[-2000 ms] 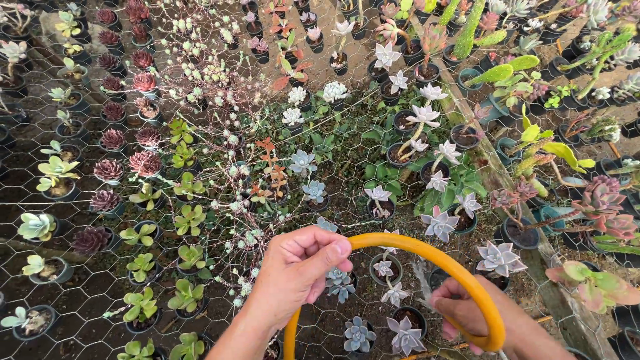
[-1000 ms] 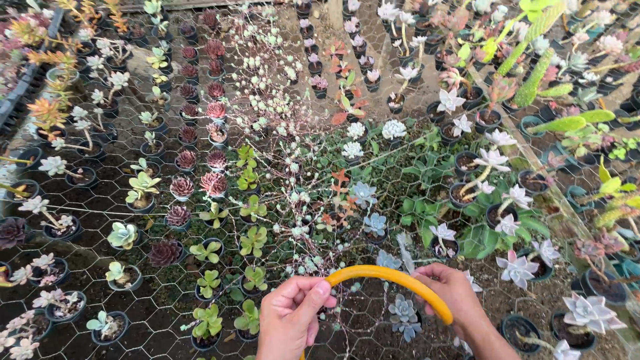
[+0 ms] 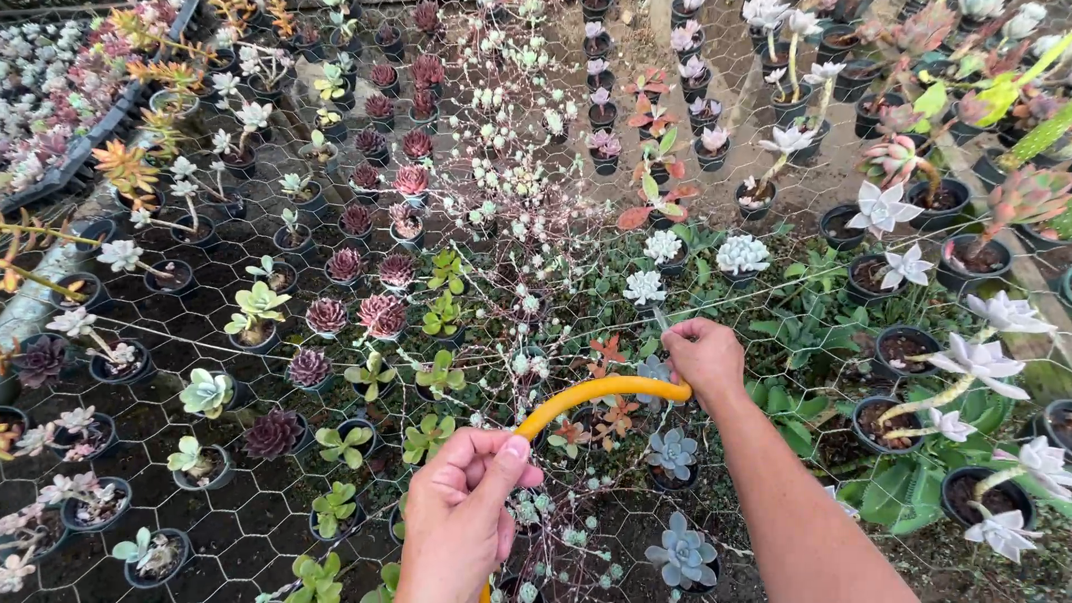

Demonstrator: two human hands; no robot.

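A yellow hose [image 3: 599,387] arches between my two hands at lower centre. My left hand [image 3: 469,498] pinches it between thumb and fingers, and more of the hose shows below at the bottom edge. My right hand [image 3: 708,360] is closed around the other end, where a thin clear stream or tip [image 3: 660,316] shows at the fingers. Just beyond lies a whitish rosette succulent [image 3: 644,287]. Blue-grey rosette succulents [image 3: 672,453] sit below the right hand. Trailing stems with small pale rosettes [image 3: 536,511] run beside the left hand.
Wire netting with hexagonal mesh holds many potted succulents in rows. Dark red rosettes [image 3: 383,316] stand left of centre, long-stemmed pale ones [image 3: 976,362] at the right. A black tray edge [image 3: 100,126] lies upper left, a wooden beam [image 3: 1026,285] at the right. Leafy green plants [image 3: 900,494] grow lower right.
My right hand has moved up and forward, ahead of the left one, with the hose bending between them. The view has shifted toward the left rows.
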